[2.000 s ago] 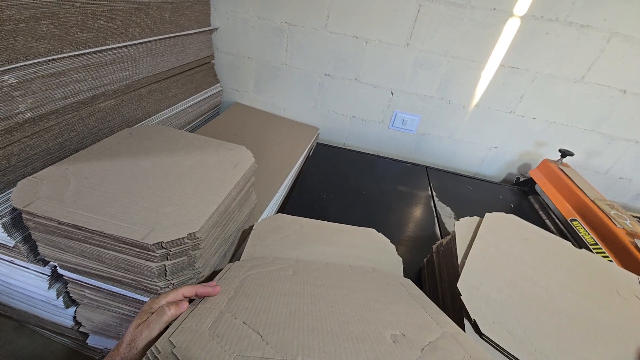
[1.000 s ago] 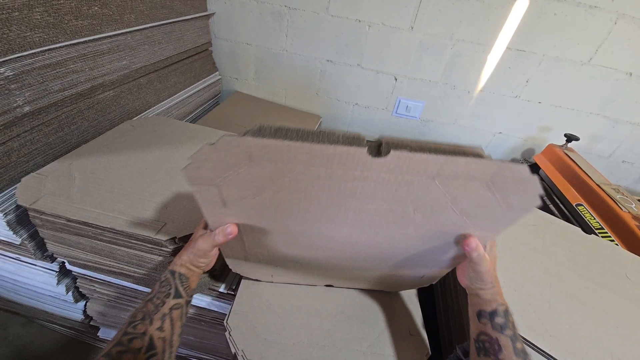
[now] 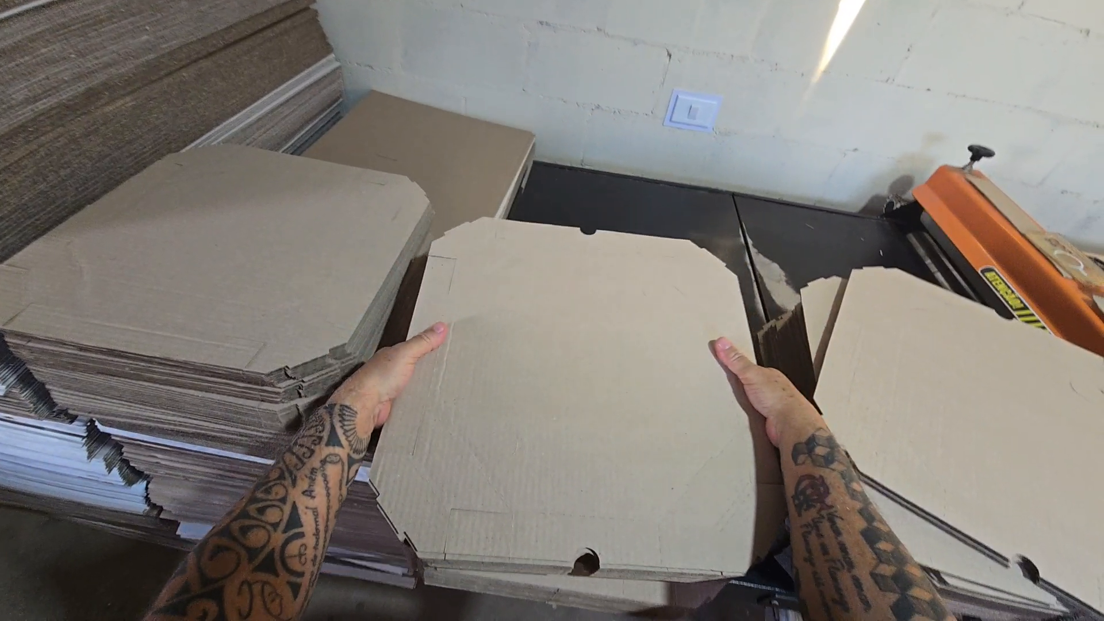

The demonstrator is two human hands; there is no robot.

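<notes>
Die-cut corrugated cardboard blanks (image 3: 586, 388) with cut corners and small notches lie flat in a pile in front of me. My left hand (image 3: 398, 371) grips their left edge, its thumb on top. At the right edge my right hand (image 3: 763, 388) does the same, with the fingers hidden beneath or behind the card. More cardboard shows under the near edge. To the left stands a tall stack of similar blanks (image 3: 233, 250). Another set of blanks (image 3: 957, 414) lies at the right, close to my right forearm.
Behind are a black tabletop (image 3: 630, 194) and a brown cardboard stack (image 3: 431, 147) against a block wall with a switch plate (image 3: 692, 110). High cardboard piles (image 3: 129, 95) rise at the left. An orange machine (image 3: 1000, 233) with a black knob and warning label stands at the back right.
One second ago both hands held the blanks tilted up; now these lie flat on the middle pile. Two seconds ago only the left hand showed, at the near cardboard's left edge.
</notes>
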